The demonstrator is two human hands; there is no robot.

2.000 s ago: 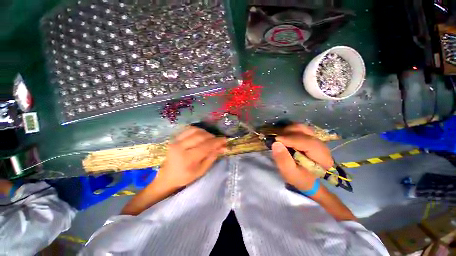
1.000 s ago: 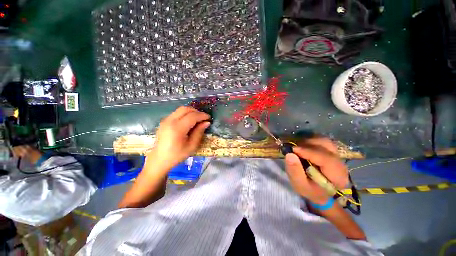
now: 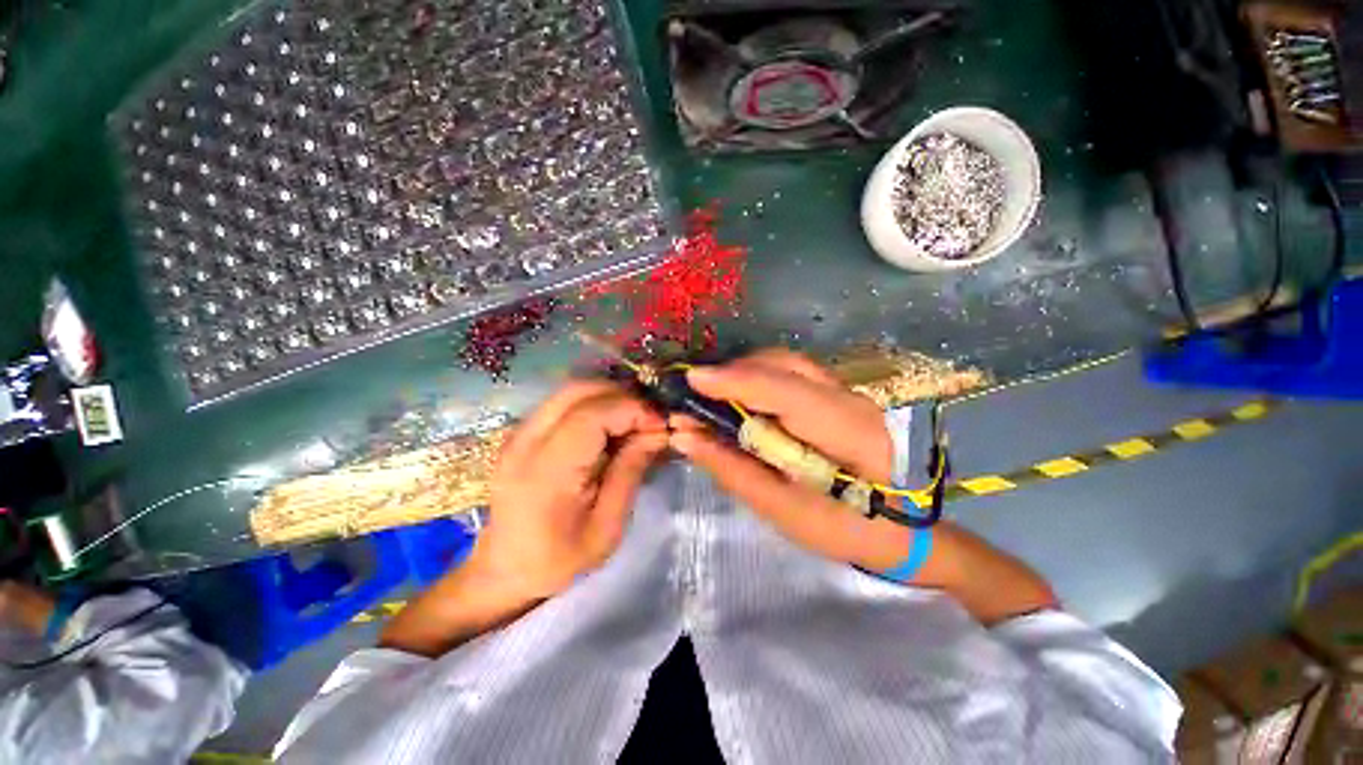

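Observation:
My right hand (image 3: 800,448), with a blue wrist band, holds the soldering iron (image 3: 780,448). Its metal tip points up and left, above my left fingers. My left hand (image 3: 568,463) is at the bench edge with its fingertips pinched together, touching or nearly touching my right fingertips. What lies between the fingertips is too small and hidden to tell. The round fixture is not visible behind the hands. The red wire pile (image 3: 691,284) lies just beyond my hands, with the dark wire pile (image 3: 505,332) to its left.
The clear blister tray (image 3: 404,292) of silvery parts lies at the back left. A black fan (image 3: 792,90) and white bowl of silvery scraps (image 3: 1022,180) stand at the back right. A tan strip (image 3: 381,486) runs along the bench edge. Another person's sleeve (image 3: 120,680) is at lower left.
My right hand and the iron have moved left to my left hand, and the iron's tip has swung past it. My left hand has moved away from the dark wire pile. The camera view has shifted.

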